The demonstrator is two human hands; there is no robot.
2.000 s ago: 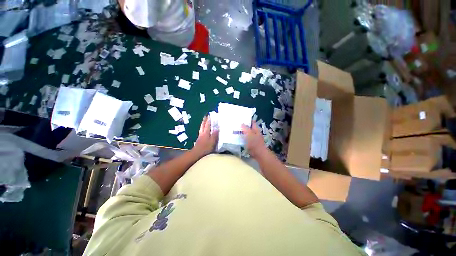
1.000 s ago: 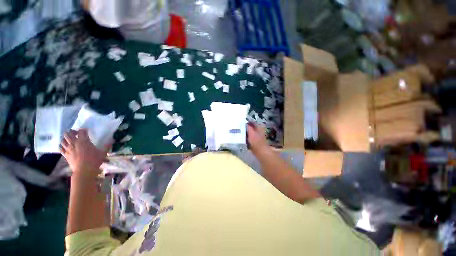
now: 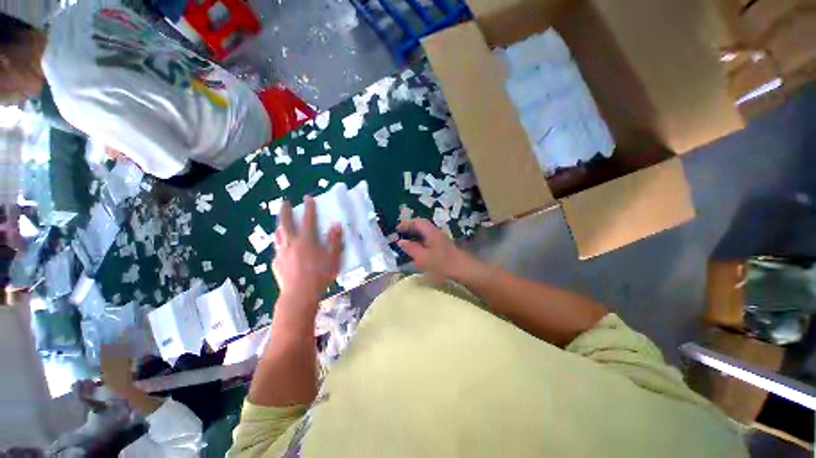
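Observation:
A stack of white packets (image 3: 360,234) lies at the near edge of the green table, in front of me. My left hand (image 3: 304,252) is at its left side, fingers spread, thumb against the packets; its palm side is hidden. My right hand (image 3: 433,250) is just right of the stack, fingers slightly curled and empty, with a small gap to it. Two more groups of packets with small dark print, one (image 3: 176,326) and another (image 3: 222,313), lie at the table's near edge to the left. The open carton (image 3: 495,134) holds a row of white packets (image 3: 556,100).
White scraps (image 3: 352,123) litter the green table. A person in a white shirt (image 3: 152,89) sits across it by a red stool (image 3: 284,111). Another person's arm (image 3: 125,380) shows lower left. A blue trolley (image 3: 410,22) stands beyond. A carton flap (image 3: 626,207) spreads over the floor.
The view has turned, showing more of the carton's inside. My left hand has moved from the left packets to the middle stack. My right hand has come off that stack.

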